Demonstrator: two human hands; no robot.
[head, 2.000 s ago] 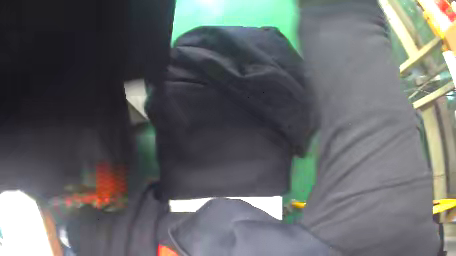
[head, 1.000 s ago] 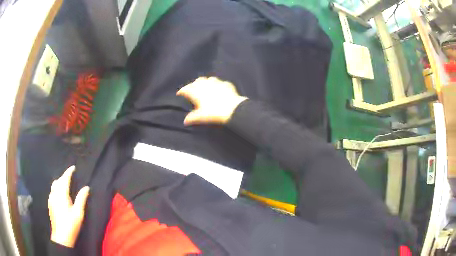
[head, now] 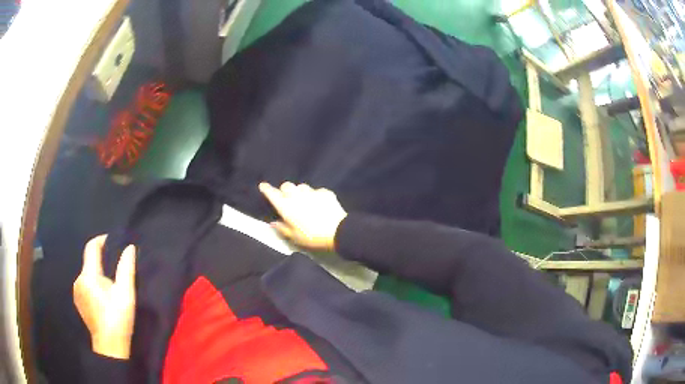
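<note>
A large dark navy-black garment (head: 375,127) hangs spread in front of me over the green floor, with folds towards my lap. My right hand (head: 306,215) lies on its near part, fingers pointing left and thumb lower; whether it pinches cloth cannot be told. My left hand (head: 110,298) is at the lower left against dark cloth, thumb and forefinger apart; the other fingers are hidden, so its hold is unclear. A white strip (head: 254,227) shows between the garment and my lap, partly covered by my right hand.
A curved wood-coloured table edge (head: 46,150) runs along the left. A red coiled cord (head: 135,126) and a pale switch box (head: 115,58) are under it. Pale metal frames (head: 589,142) stand at right, beside a cardboard-brown box (head: 672,259). Red clothing (head: 233,337) covers my lap.
The dark sleeves and cloth that filled the earliest view have cleared, and both hands came into view. Since then my right hand has moved down towards my lap; the garment shows more broadly spread.
</note>
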